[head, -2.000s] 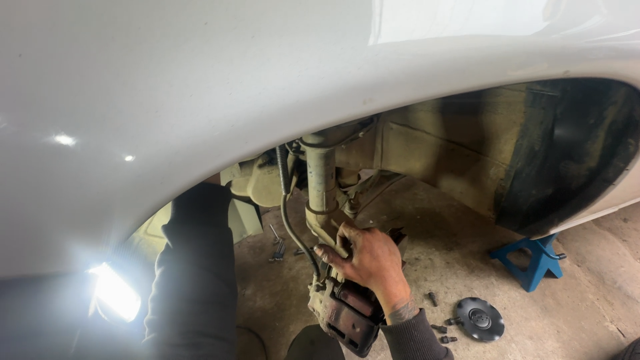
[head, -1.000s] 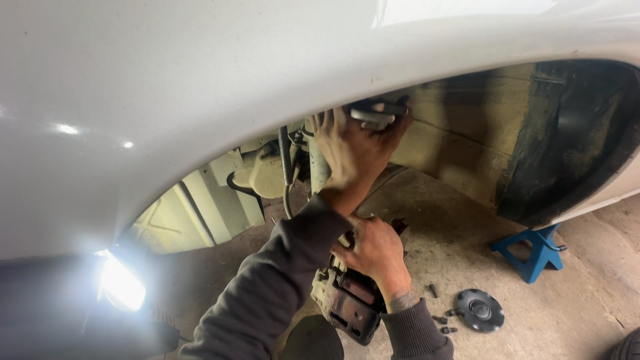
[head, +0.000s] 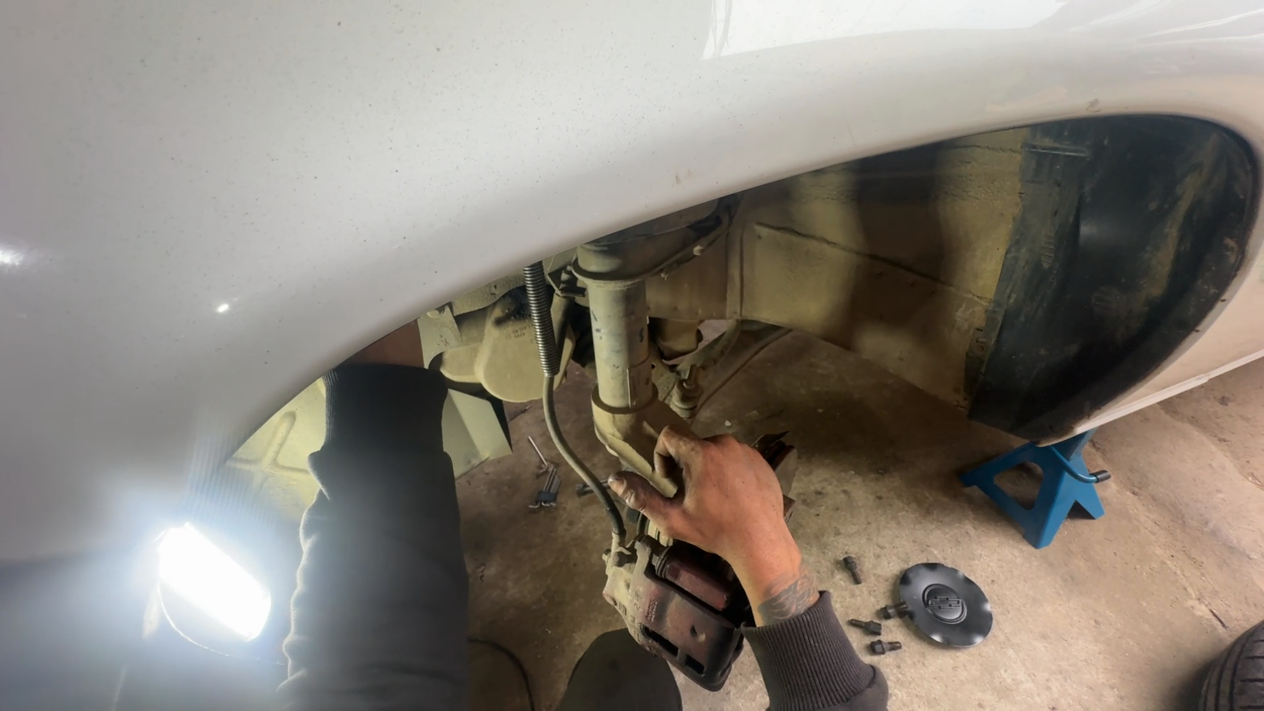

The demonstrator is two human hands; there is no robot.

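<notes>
My right hand (head: 726, 499) grips the lower end of the suspension strut (head: 622, 346), thumb on the near side, fingertips partly hidden. Just below it sits a rusty brake caliper (head: 681, 602), with a brake hose (head: 553, 415) running up from it past a coiled guard. My left hand (head: 393, 346) reaches up behind the white fender (head: 395, 178); only a strip near the wrist shows above the dark sleeve, so its fingers and anything in them are hidden.
A lit work lamp (head: 212, 583) glares at lower left. A blue jack stand (head: 1042, 484) stands under the sill at right. On the concrete floor lie a black wheel center cap (head: 945, 604), several bolts (head: 866, 626) and small tools (head: 546, 486). A tire (head: 1234, 671) edges in at lower right.
My left hand has moved from the top of the strut leftward, behind the fender. One second ago it was in front of the strut's upper part. My right hand stays low at the strut.
</notes>
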